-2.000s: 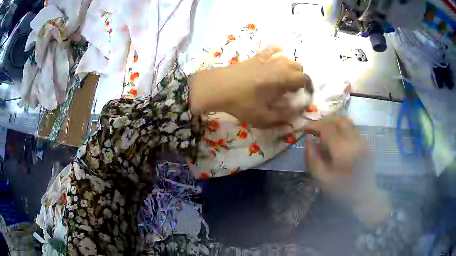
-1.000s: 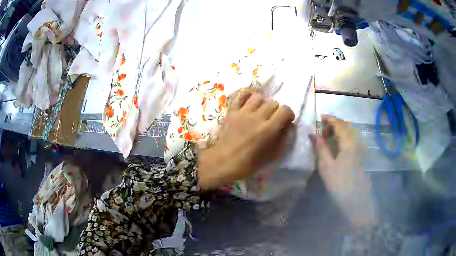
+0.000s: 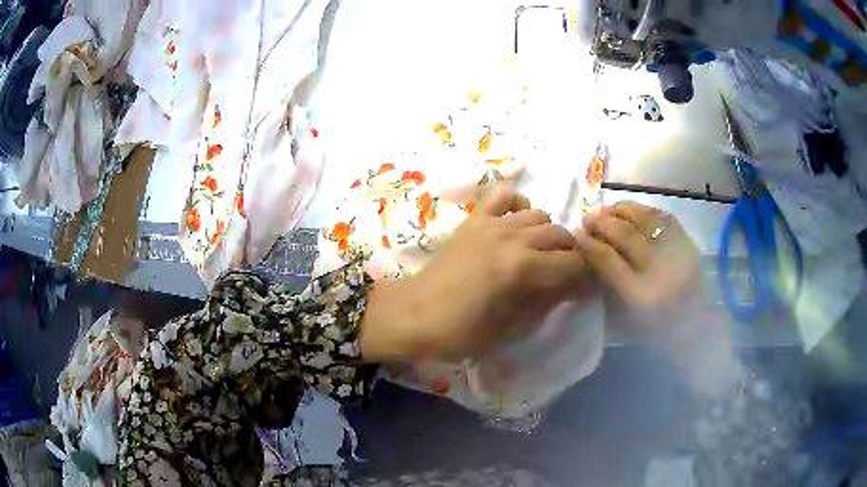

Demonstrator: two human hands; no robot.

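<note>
A white floral cut piece (image 3: pixel 418 204) with orange flowers lies in front of the sewing machine (image 3: pixel 656 33) and hangs over the table's front edge. My left hand (image 3: pixel 485 266) lies on the piece and grips it, fingers bent. My right hand (image 3: pixel 642 252) is beside it, fingertips pinching the piece's right edge. The two hands' fingertips are close together; the cloth between them is partly hidden. My right forearm is hazy. The presser foot and needle are not clear in the glare.
Blue-handled scissors (image 3: pixel 751 252) lie right of my right hand, beside white scraps (image 3: pixel 794 143). More floral pieces (image 3: pixel 214 181) lie at left, near a tied bundle (image 3: pixel 71 124) and a brown board (image 3: pixel 114 214). Another floral bundle (image 3: pixel 95 380) is below the table edge.
The piece was bunched under my left hand, then spread out. My left hand has moved down, then slightly right towards my right hand. Both hands now meet at the cloth's right edge.
</note>
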